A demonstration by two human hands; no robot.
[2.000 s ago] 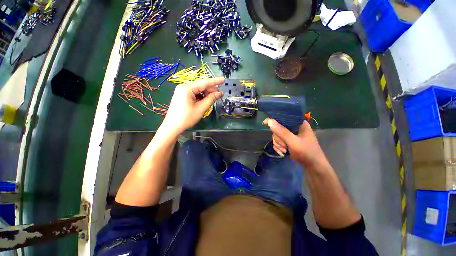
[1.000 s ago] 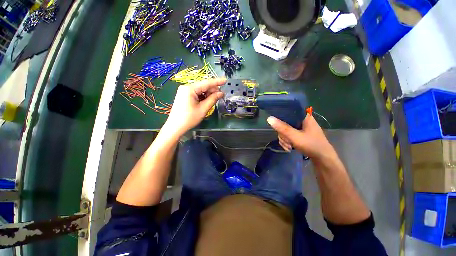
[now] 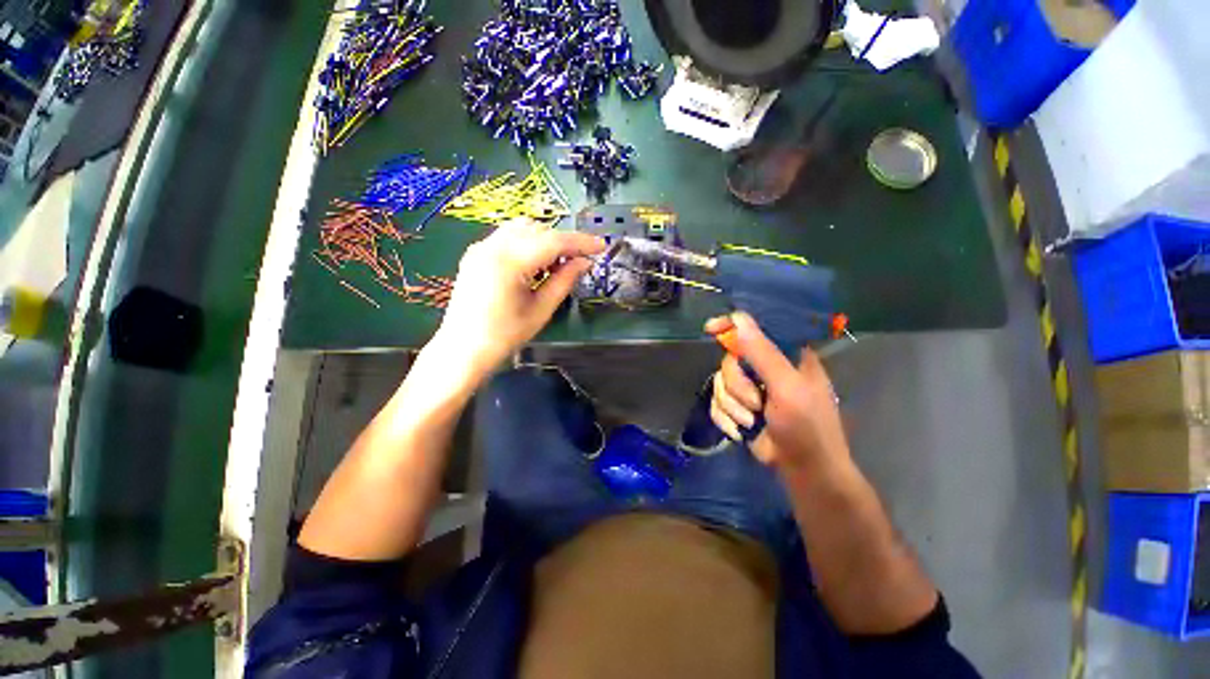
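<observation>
My left hand is at the left edge of the dark soldering fixture, thumb and forefinger pinched together; whether a wire is between them is too small to tell. My right hand grips the dark blue soldering gun, with the orange trigger showing by the forefinger. The gun's thin metal tip points left over the fixture. Yellow wires, blue wires and orange-red wires lie left of the fixture. A small pile of dark components lies behind it.
A big component heap and wired pieces lie at the back. A black round hood on a white base, a dark brown dish, a round tin and a white cloth stand right. Blue bins are far right.
The gun has drawn back a little to the right and tilted, and its trigger now shows. My left fingertips have moved slightly nearer me. A black object on the conveyor at left has shifted left.
</observation>
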